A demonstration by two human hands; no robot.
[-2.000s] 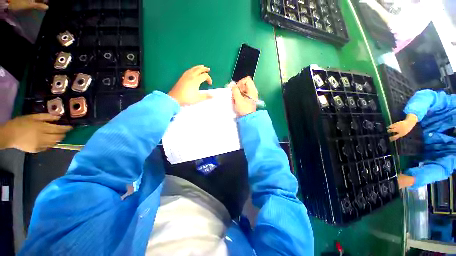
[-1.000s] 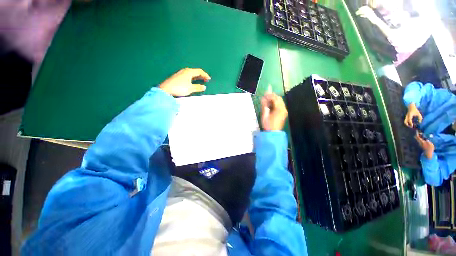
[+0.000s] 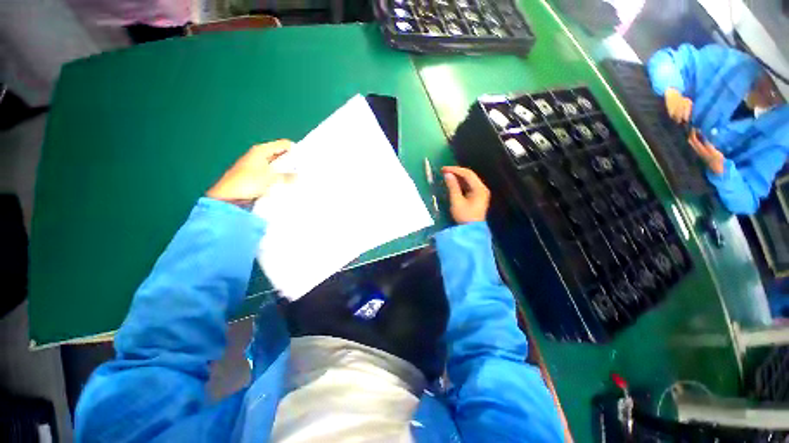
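Note:
A white paper sheet (image 3: 342,199) lies tilted at the front edge of the green bench, one corner over a black phone (image 3: 386,117). My left hand (image 3: 253,176) grips the sheet's upper left edge between thumb and fingers. My right hand (image 3: 467,195) is right of the sheet with fingers curled loosely and holds nothing visible. A thin pen (image 3: 429,173) lies on the bench just left of its fingertips. A tall black tray stack (image 3: 571,208) stands to the right, with silvery square parts in its far rows and darker parts in other pockets.
Another black tray stack (image 3: 454,39) with parts stands at the far side. A person in a blue smock (image 3: 722,104) works at the right, beside more black trays (image 3: 649,121). A red-tipped device (image 3: 621,394) is at the lower right. A pink sleeve shows at the upper left.
The left tray of parts and the hands beside it left view by one second ago. My left hand has taken the sheet and turned it partly over the phone. My right hand has released the pen.

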